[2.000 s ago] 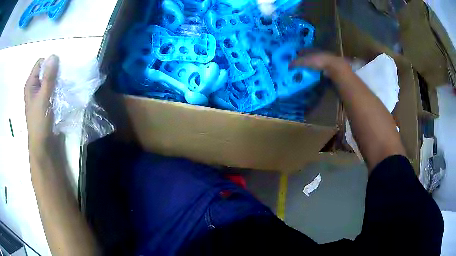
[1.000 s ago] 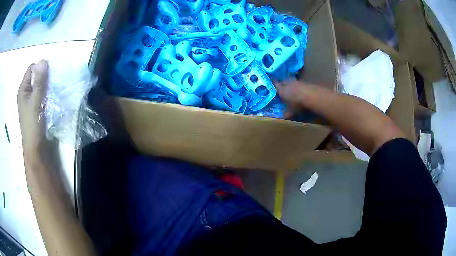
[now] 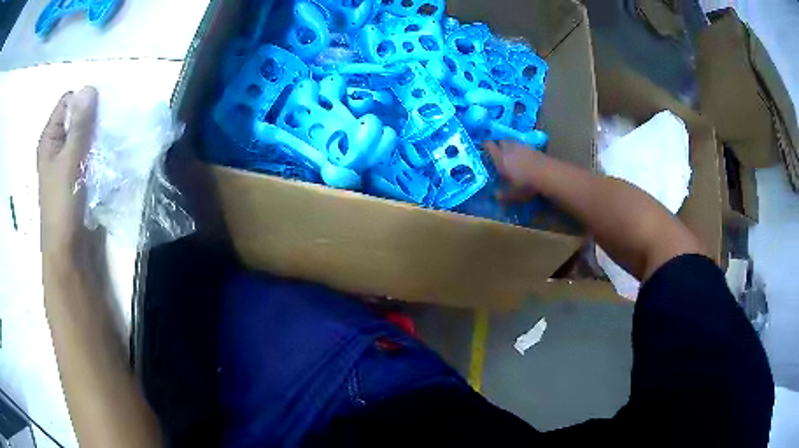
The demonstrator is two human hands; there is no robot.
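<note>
A large brown carton (image 3: pixel 377 241) stands open in front of me, heaped with bright blue controller shells (image 3: pixel 328 127), some under clear film. My right hand (image 3: pixel 517 171) reaches over the near right side into the carton, beside the shells. Its fingertips are blurred, and I cannot tell whether they grip anything. My left hand (image 3: pixel 68 144) is on the white bench at the left, with its fingers around the edge of a clear crinkled plastic bag (image 3: pixel 131 179). The bag hangs partly over the bench edge.
A blue shell (image 3: pixel 79 12) lies at the far left on the white bench (image 3: pixel 114 83). A side carton (image 3: pixel 701 201) at the right holds an opaque white sheet (image 3: pixel 650 162). Cardboard flaps stand behind it. A white scrap (image 3: pixel 531 336) lies on the grey floor near a yellow line.
My right hand has moved from the heap's right side to lower and nearer the carton's front wall. Shells on the right of the heap have shifted. My left hand still has the bag.
</note>
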